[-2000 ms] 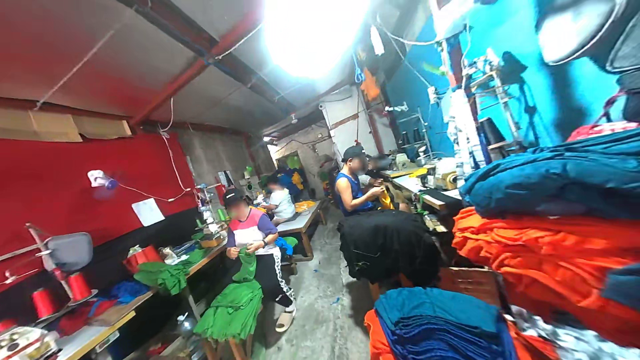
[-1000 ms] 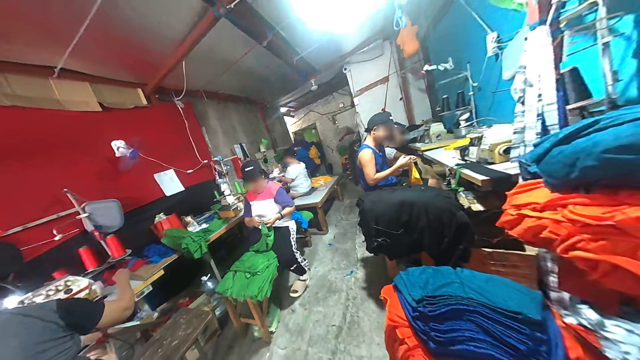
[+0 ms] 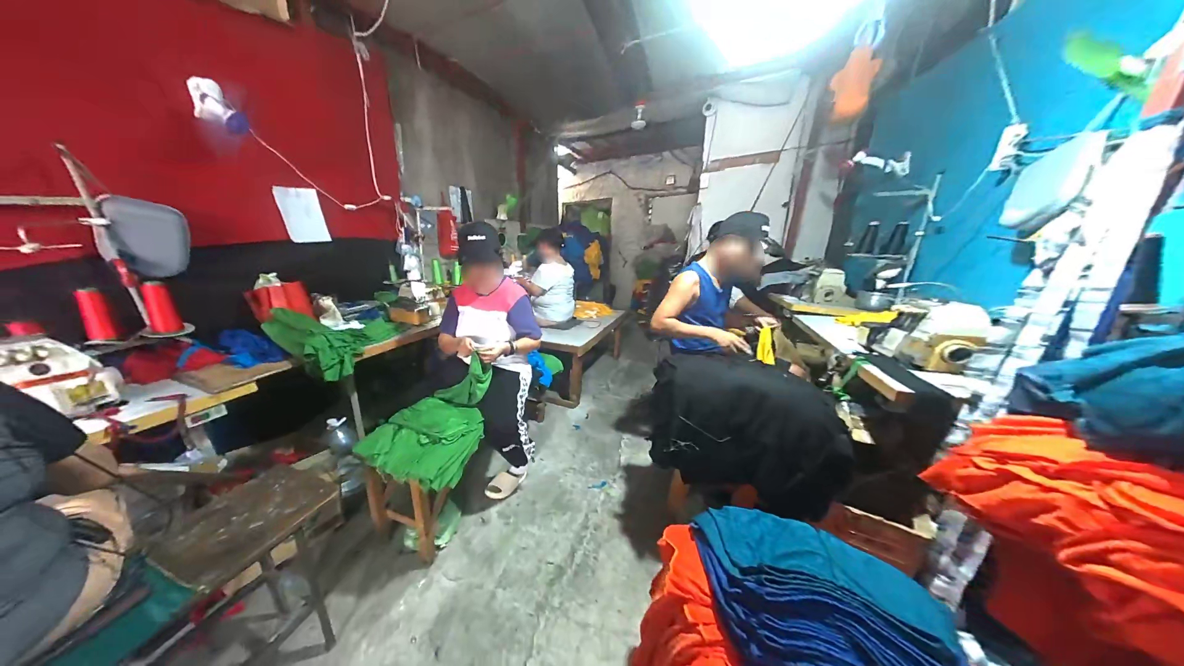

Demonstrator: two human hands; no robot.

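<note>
Neither my left hand nor my right hand shows in the head view. Nearest to me, low and right of centre, lies a folded stack of teal and navy cloth point(image 3: 823, 583) with orange cloth point(image 3: 680, 592) beside and under it. At the right edge a taller pile holds orange cloth point(image 3: 1064, 499) with teal cloth point(image 3: 1110, 388) on top. A mound of black cloth point(image 3: 749, 425) rests on a stool right of the aisle. Green cloth point(image 3: 425, 439) is draped over a wooden stool left of the aisle.
Several people sit at work: one with green cloth point(image 3: 490, 333), one in a blue sleeveless top point(image 3: 703, 305), one farther back point(image 3: 553, 287), one partly visible at left point(image 3: 37, 518). A bench point(image 3: 245, 527) and industrial sewing machines point(image 3: 953, 333) flank the concrete aisle point(image 3: 555, 546).
The view has turned somewhat left and shifted forward. The person at the left edge and the bench, absent from the oldest frame, are now in view.
</note>
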